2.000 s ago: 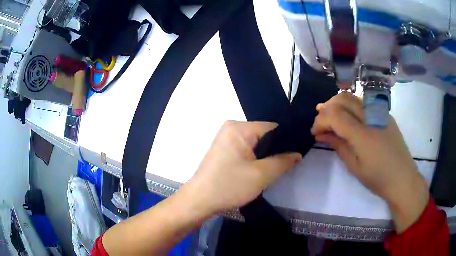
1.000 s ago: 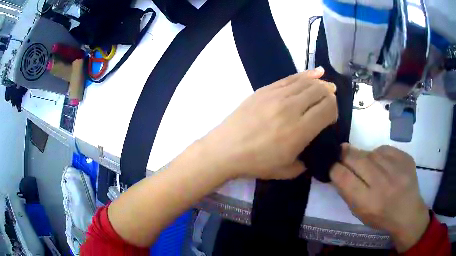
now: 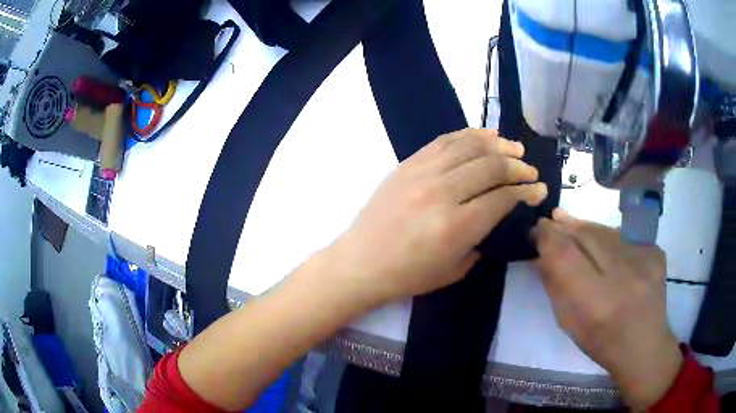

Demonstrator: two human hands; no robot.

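Observation:
A long black fabric strip point(image 3: 456, 335) runs from the back of the table under my hands and over the front edge. My left hand point(image 3: 452, 202) lies over the strip with its fingers bent, pressing on it. My right hand point(image 3: 605, 282) pinches the strip's right side with thumb and fingers, just in front of the needle area. The white sewing machine head point(image 3: 585, 60) stands at upper right, its needle plate point(image 3: 575, 179) beside the fabric. A small grey block point(image 3: 641, 216) hangs right of it. The fabric under my left palm is hidden.
Another black strip point(image 3: 242, 161) curves across the table to the left. Thread cones point(image 3: 110, 141), scissors with orange and yellow handles point(image 3: 146, 118) and a crumpled black cloth point(image 3: 165, 48) lie at upper left. A measuring tape point(image 3: 557, 385) lines the front edge. A dark bar point(image 3: 717, 282) lies far right.
Since the earliest frame, my left hand has moved right and turned over the strip, and my right hand has come back toward me from the needle area. The machine head appears shifted by the camera's movement.

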